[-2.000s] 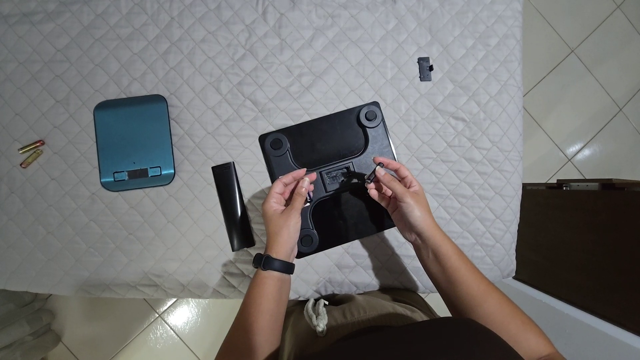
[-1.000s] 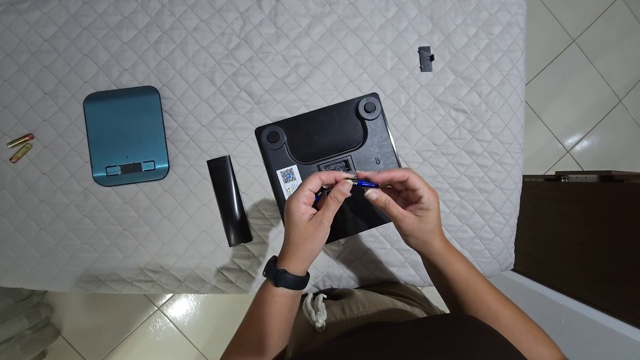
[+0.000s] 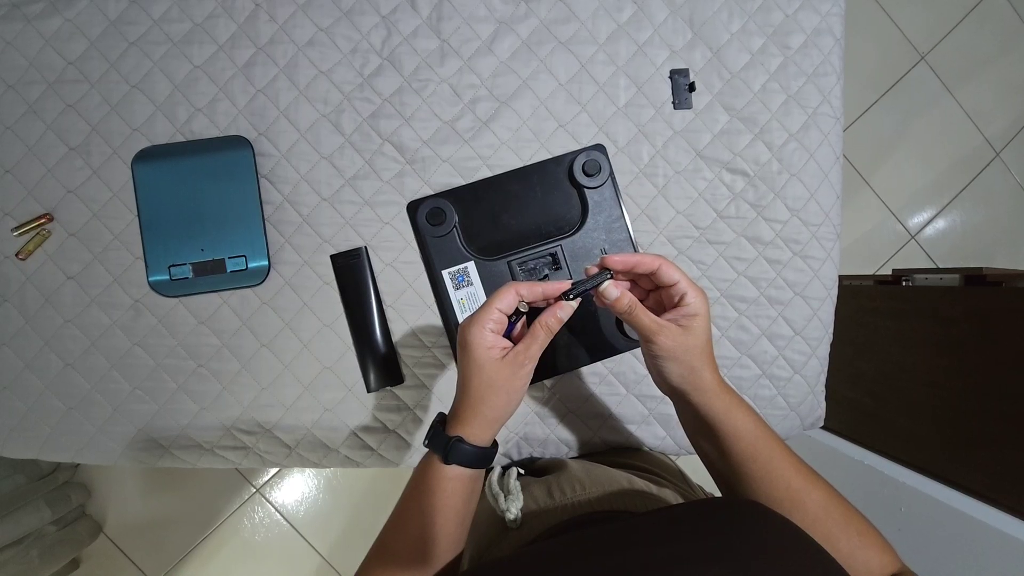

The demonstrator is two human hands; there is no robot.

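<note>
A black battery (image 3: 587, 285) is pinched between the fingertips of both hands. My left hand (image 3: 512, 336) also has a second, dark blue battery (image 3: 516, 318) tucked in its fingers. From the right, my right hand (image 3: 660, 320) grips the black battery's far end. Beneath both hands lies a black square scale (image 3: 512, 212), underside up, with round feet and a printed sticker. Its uncovered battery compartment (image 3: 538, 266) sits just above my left fingertips; whether it holds anything is unclear. A small black battery cover (image 3: 681, 89) rests on the quilted bedspread, up and right of the scale.
Left of the scale lies a long glossy black cover (image 3: 367, 318). Farther left is a teal kitchen scale (image 3: 202, 216) with its display up, and two gold-and-red batteries (image 3: 32, 234) are at the far left. Dark wooden furniture (image 3: 928, 384) stands beyond the bed's right edge.
The hands have moved apart slightly, and the black battery now shows between them. One second ago a blue battery was at the fingertips; a blue one now sits back in my left hand.
</note>
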